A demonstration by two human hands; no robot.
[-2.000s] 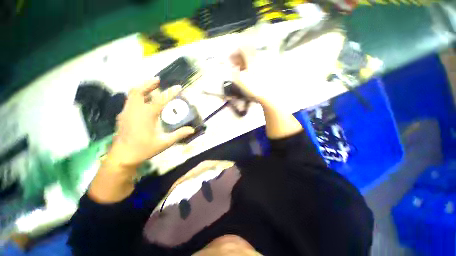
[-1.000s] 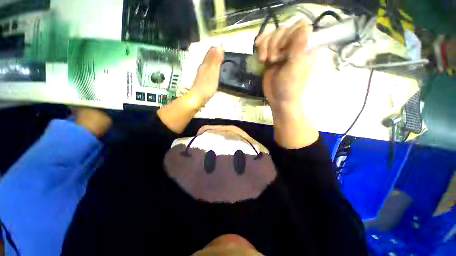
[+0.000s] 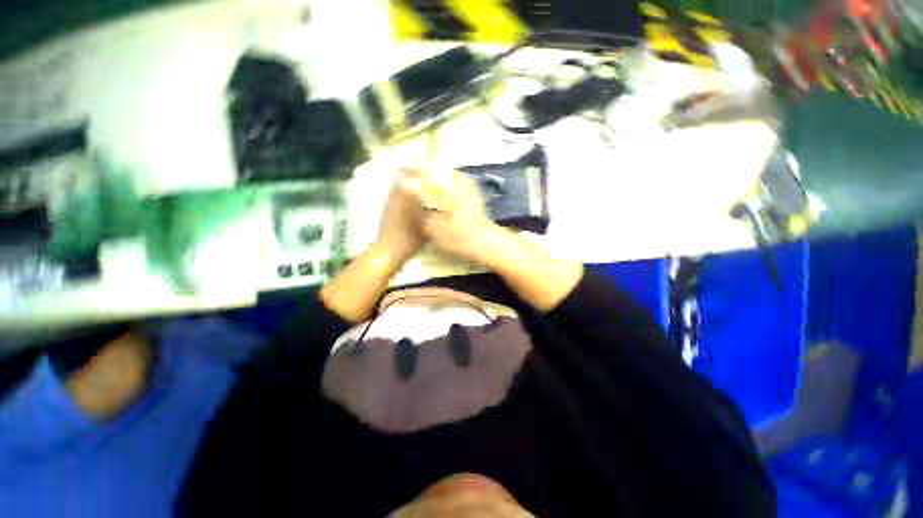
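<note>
My left hand (image 3: 402, 214) and my right hand (image 3: 457, 214) are pressed close together over the bench in front of me. The frame is blurred, and whether anything is held between them cannot be told. A dark grey block, likely the test socket (image 3: 509, 194), lies just right of my right hand, its left part hidden by the hand. A black device in a clear tray (image 3: 438, 83) lies behind my hands.
Black units (image 3: 288, 121) stand in a group at the left. Green-and-white printed sheets (image 3: 309, 231) lie left of my hands. A coworker in blue (image 3: 192, 405) is at lower left. A ribbed item (image 3: 782, 192) lies at the right bench edge. A blue bin (image 3: 754, 329) stands below it.
The white rod-like tool no longer shows in my right hand. My right hand has moved left off the dark block and met my left hand. The view has shifted, showing more bench behind.
</note>
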